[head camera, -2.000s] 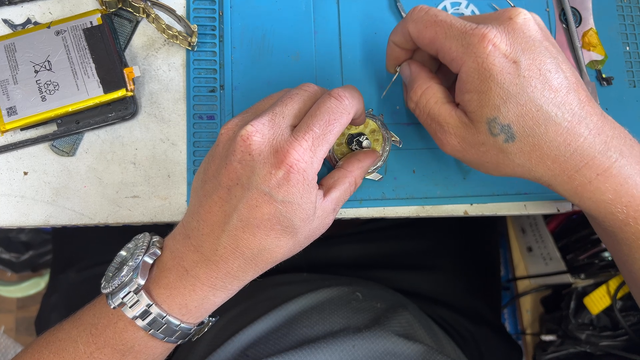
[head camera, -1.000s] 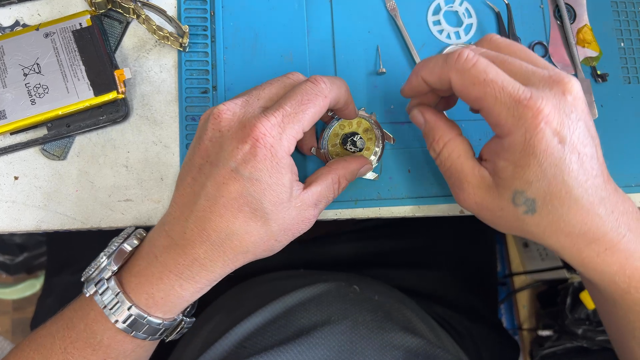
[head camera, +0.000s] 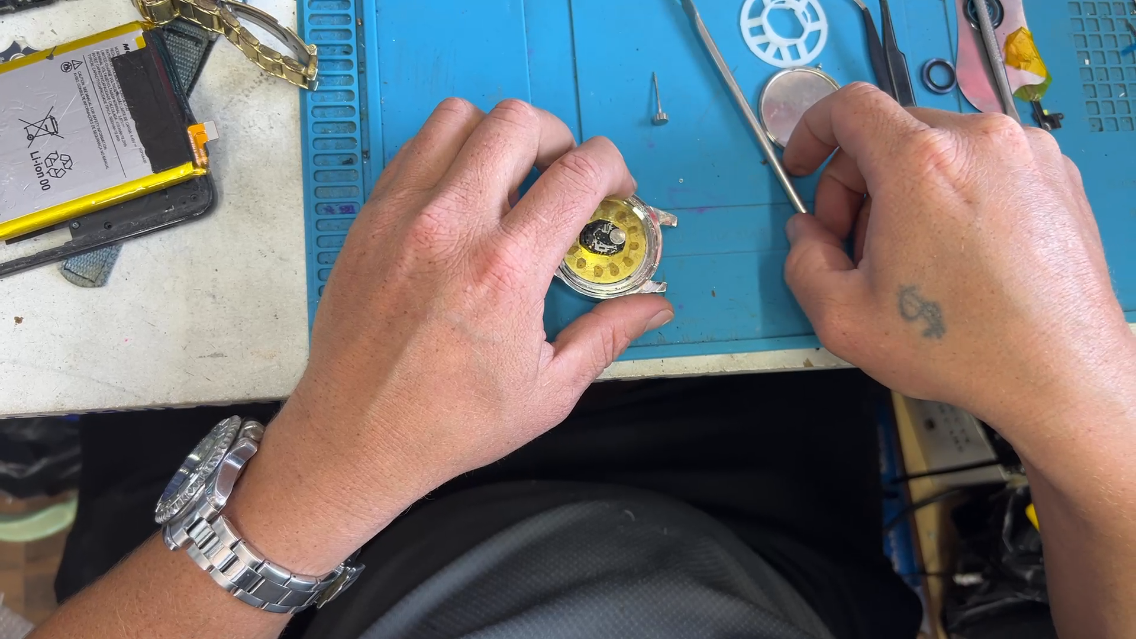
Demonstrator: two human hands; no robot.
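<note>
An open watch case [head camera: 657, 244] with a yellow inside and a dark centre lies on the blue mat. My left hand [head camera: 470, 266] holds it at the upper left with the fingers, the thumb close to its lower edge. My right hand [head camera: 958, 240] is to the right, with thumb and fingers at the lower end of a thin metal tool [head camera: 737, 93]; whether they grip it firmly is hard to tell. A watch crown with its stem [head camera: 659, 116] lies on the mat between the hands. Beside the tool rests a round metal disc [head camera: 796, 99], partly behind my right fingers.
A white plastic ring [head camera: 784, 31], black tweezers [head camera: 887, 53] and a small dark ring [head camera: 938, 75] lie at the upper right of the blue mat [head camera: 461, 53]. At the left are a lithium-ion battery [head camera: 80, 124] and a gold-coloured watch bracelet [head camera: 257, 49].
Two seconds ago my right hand held the thin stem; a second ago it lay on the mat, away from the hand. My right fingers have since come to the metal tool's lower end.
</note>
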